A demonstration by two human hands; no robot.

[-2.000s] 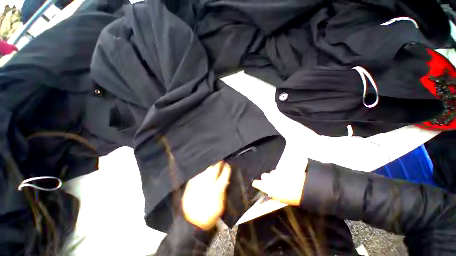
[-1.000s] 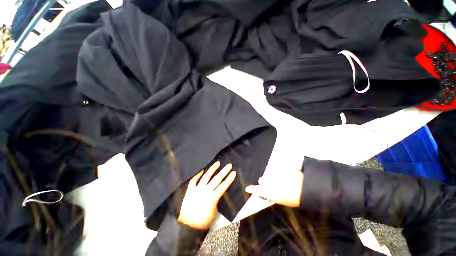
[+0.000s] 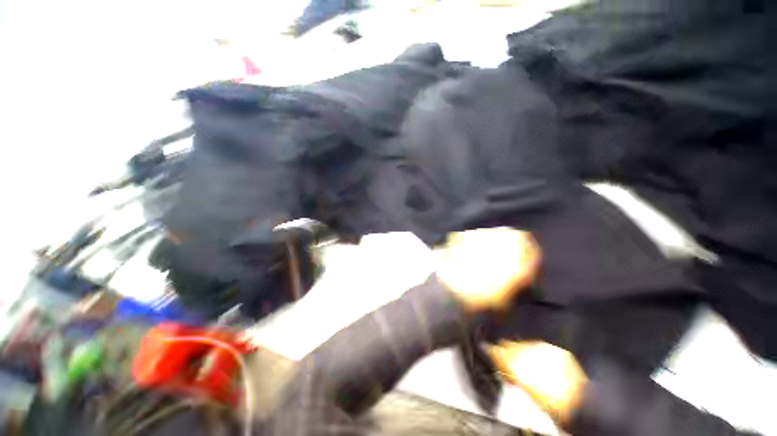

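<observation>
The view is strongly blurred. A black garment lies on the white table in front of me. My left hand is on or just over the black cloth at the middle; its fingers cannot be made out. My right hand is below it, close to the garment's near edge; blur hides whether it grips cloth. No small part shows in either hand.
More black garments are heaped to the left and at the back. The white table shows between them. A red plastic object is at the lower left, with something blue behind it.
The view has swung left, so the garments and both hands appear further right. The red parts dish and blue crate at the right have left the picture. My left hand's spread fingers no longer show clearly.
</observation>
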